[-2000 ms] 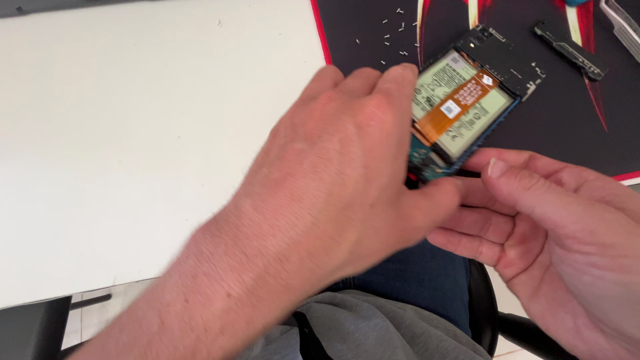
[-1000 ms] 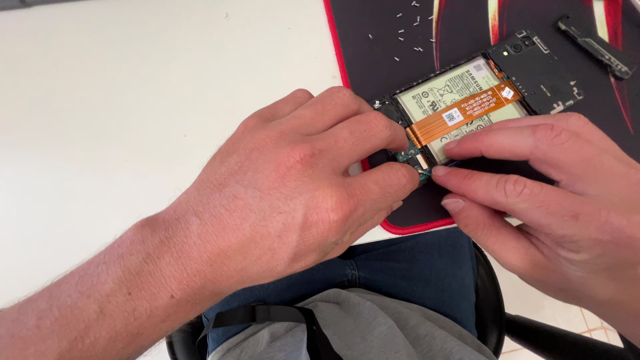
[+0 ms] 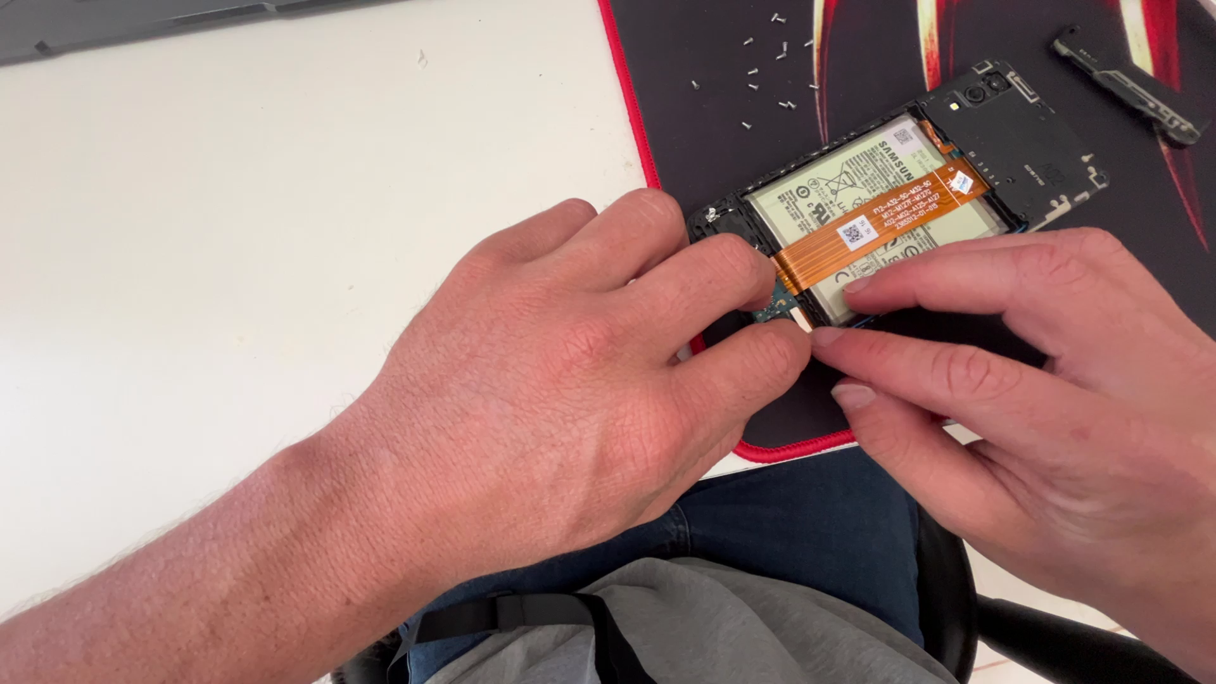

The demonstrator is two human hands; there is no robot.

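Note:
An opened smartphone (image 3: 1026, 142) lies tilted on a dark mat, its Samsung battery (image 3: 826, 195) exposed. An orange flex ribbon cable (image 3: 879, 223) crosses the battery to the small green circuit board (image 3: 781, 302) at the phone's lower end. My left hand (image 3: 570, 370) covers that end, its fingers curled over the board's edge; whether they grip the phone cannot be told. My right hand (image 3: 1026, 380) touches the phone's near edge by the board with a fingertip, another finger resting at the battery's edge and the thumb apart.
Several small screws (image 3: 784, 52) lie scattered on the black mat (image 3: 703, 133) with red edging. A black plastic phone part (image 3: 1130, 90) lies at the upper right. The white tabletop (image 3: 237, 237) is to the left, with a dark grey object (image 3: 190, 19) along its far edge.
Two seconds ago the phone was held tilted between both hands; now it lies on the mat. Both hands have moved to its lower end. Since one second ago they have hardly moved.

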